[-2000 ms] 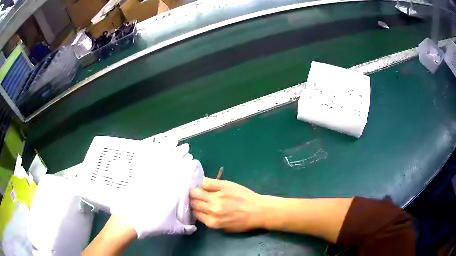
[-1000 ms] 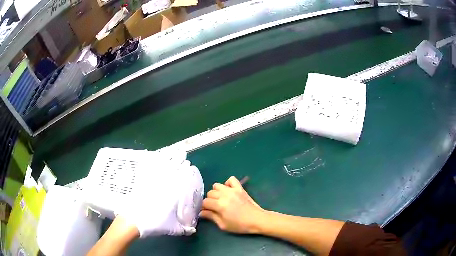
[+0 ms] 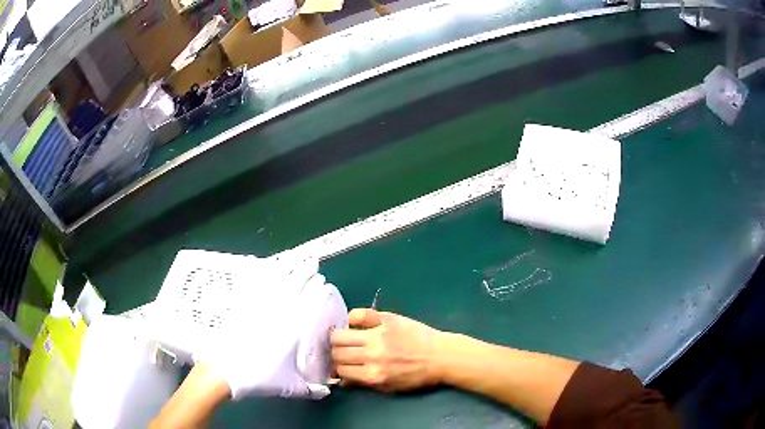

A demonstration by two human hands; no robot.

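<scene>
A white appliance unit (image 3: 201, 293) with a slotted grille lies tilted at the left over the green bench. My left hand (image 3: 273, 352), in a thin white glove, holds it near its right end; glove and housing blend together. My bare right hand (image 3: 382, 350) touches the unit's right end with closed fingers. A slim dark tool (image 3: 376, 298) sticks up from the right fingers; its other end is hidden. A white foam tray (image 3: 564, 180) with tiny pieces on it sits to the right, beside the metal strip.
A second white unit (image 3: 117, 377) and a lime-green box (image 3: 52, 369) stand at the lower left. A thin clear outline (image 3: 517, 276) lies on the bench. A small translucent bin (image 3: 725, 94) is at the far right. A metal strip (image 3: 403, 211) crosses the bench. Cartons (image 3: 268, 38) stand beyond.
My right hand has moved back against the unit's end after being slightly away from it. The tool now points more upright. The view has shifted a little.
</scene>
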